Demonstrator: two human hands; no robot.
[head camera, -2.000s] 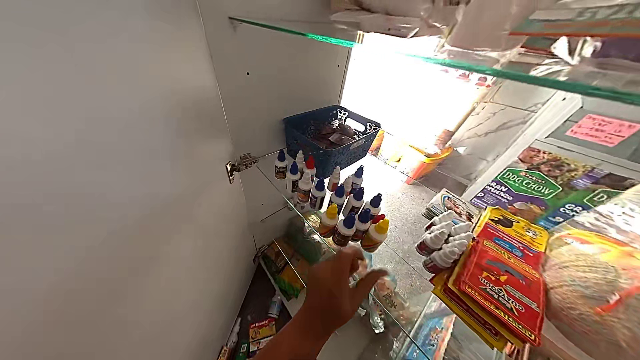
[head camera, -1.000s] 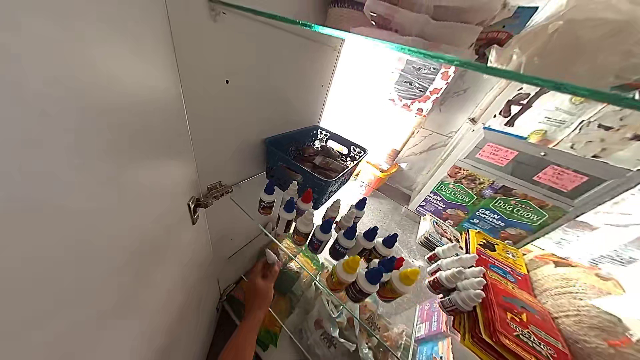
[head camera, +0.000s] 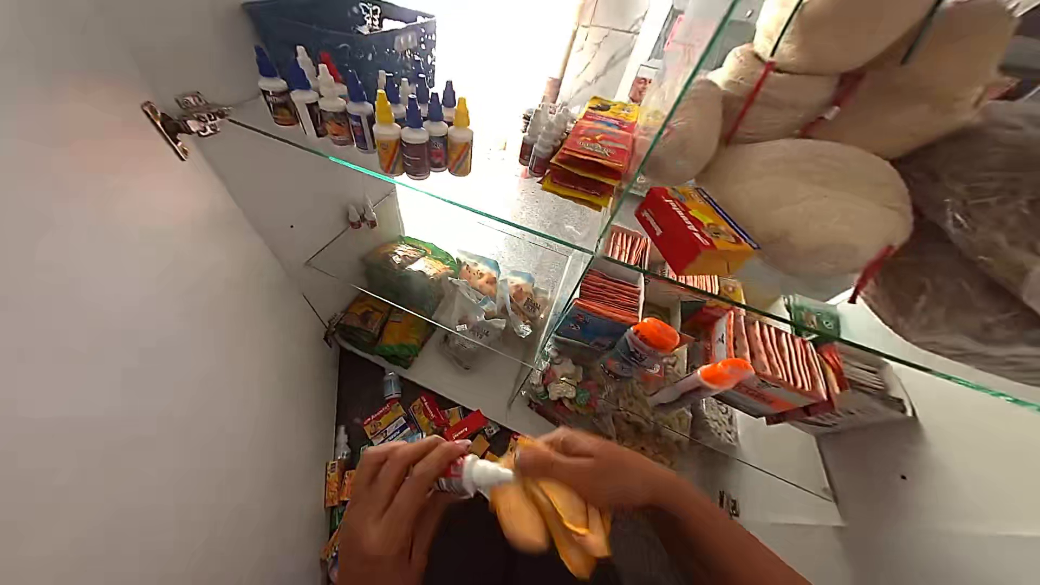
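Low in the view, my left hand (head camera: 398, 504) is closed around a small plastic bottle (head camera: 471, 475) with a white cap and a red label, its cap pointing right. Beside it my right hand (head camera: 593, 467) grips a folded yellow cloth (head camera: 561, 520), which hangs below the fingers and touches or nearly touches the cap; blur hides which. Above, dropper bottles (head camera: 414, 146) with blue, yellow, white and red caps stand in a group on the upper glass shelf. Smaller white-capped bottles (head camera: 544, 142) stand right of them, next to a stack of red and yellow packets (head camera: 593, 154).
Glass shelf edges (head camera: 455, 203) cross above my hands. A metal hinge (head camera: 191, 122) juts from the left panel, and a blue plastic basket (head camera: 349, 41) sits behind the bottles. Orange-capped containers (head camera: 650, 341) and boxes of sachets (head camera: 772, 366) are at the right. Small boxes (head camera: 406, 418) lie below.
The view has shifted toward the lower shelves. One hand was near the shelf bottles before; now both hands are together low in view, with a bottle and a yellow cloth in them.
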